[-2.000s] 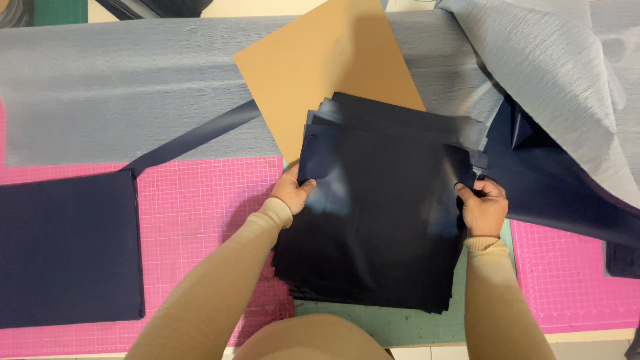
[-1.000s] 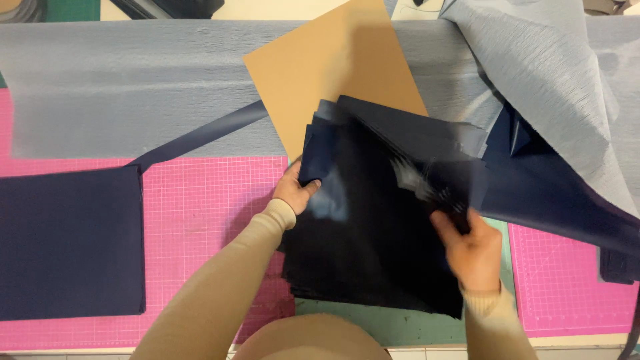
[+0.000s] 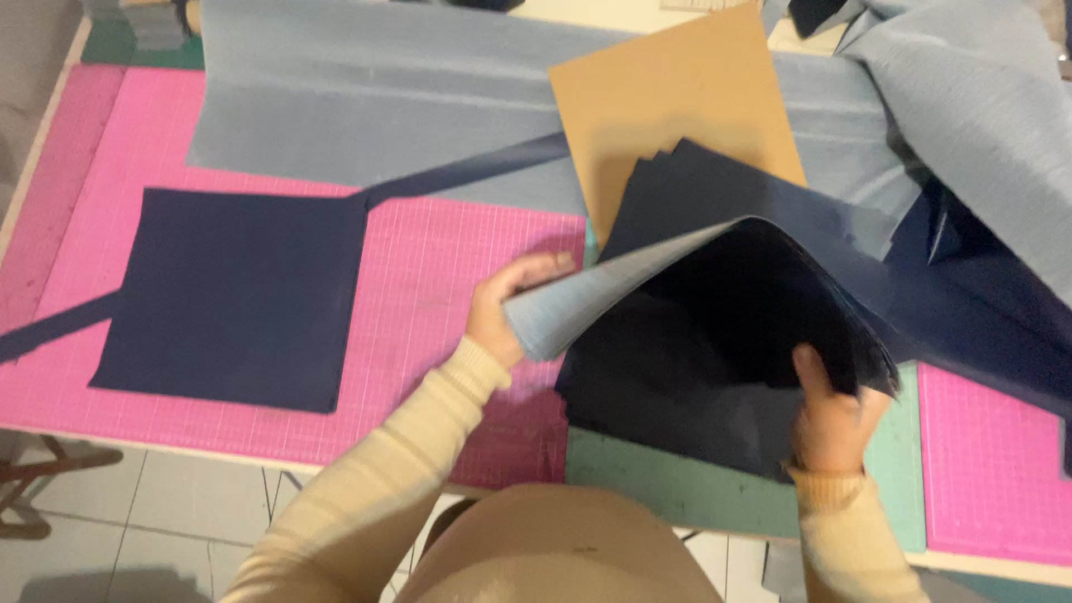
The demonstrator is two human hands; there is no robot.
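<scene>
A stack of dark navy sheets [image 3: 687, 402], leather or vinyl by the look, lies fanned a little on the table in front of me. Part of it is lifted and bowed into an arch, and a grey-blue underside [image 3: 586, 306] shows at its left end. My left hand [image 3: 511, 301] grips that left end. At the arch's right edge, my right hand [image 3: 833, 419] holds the sheets, blurred, with its index finger extended. Under the far side of the stack is a square tan board [image 3: 670, 92]. A neat navy square pile [image 3: 234, 297] rests to the left.
Pink cutting mats [image 3: 452, 276] lie at left and right, with a green mat [image 3: 670, 477] between them. Grey-blue sheet material [image 3: 402, 92] spans the back, and a large piece is folded over [image 3: 988, 109] at the right. Narrow navy strips [image 3: 469, 172] extend beside the left pile.
The upper sheets, flat two seconds ago, are now bent up into an arch between my hands. My right hand has moved off the stack's upper right side. The view has shifted to show more on the left.
</scene>
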